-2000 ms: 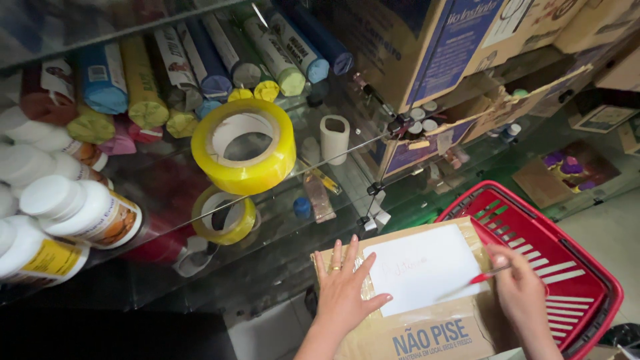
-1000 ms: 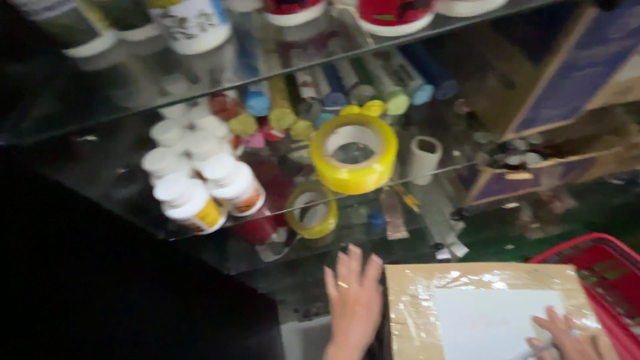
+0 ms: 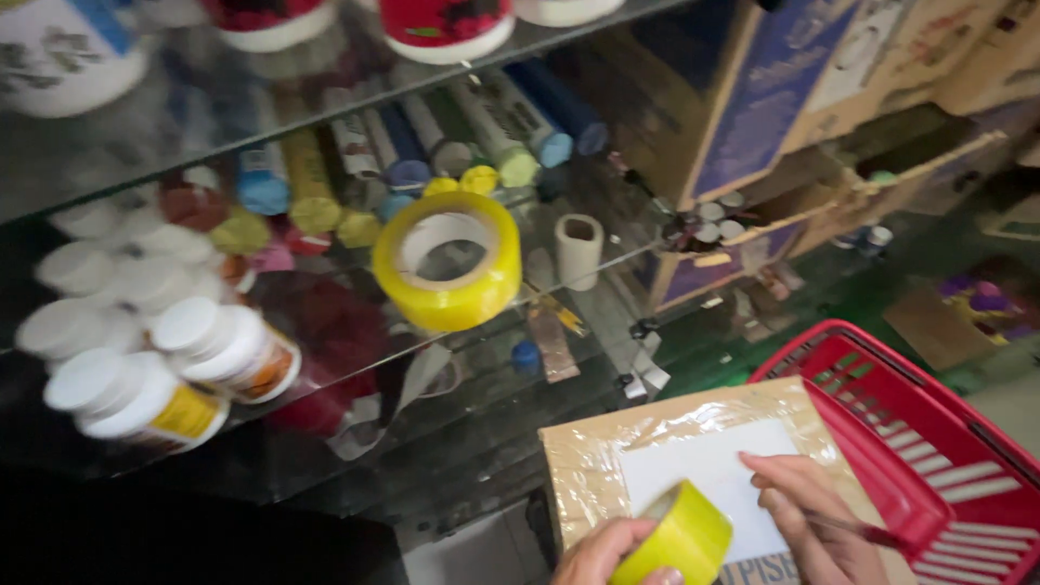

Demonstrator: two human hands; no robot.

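My left hand (image 3: 605, 552) grips a roll of yellow packing tape (image 3: 681, 538) at the bottom of the view. To its right, my right hand (image 3: 812, 516) holds a red pen (image 3: 857, 528) tucked between the fingers, its thumb and forefinger close together over the paper. Below both hands lies a cardboard box (image 3: 577, 455) with shiny clear tape on top and large printed letters. A white sheet of paper (image 3: 691, 455) rests on it, partly hidden by the tape roll and my hands. A larger-looking yellow tape roll (image 3: 496, 284) sits on the glass shelf ahead.
White bottles (image 3: 191, 357) crowd the shelf at left. Wrapped tubes (image 3: 309, 183) lie behind the tape, and a small white roll (image 3: 578, 252) stands beside it. A red plastic basket (image 3: 902, 455) adjoins the box at right. Open cardboard boxes (image 3: 731, 268) line the upper right.
My left hand now holds the lower yellow tape roll, which earlier frames show at the shelf's edge below the large one. The view has shifted.
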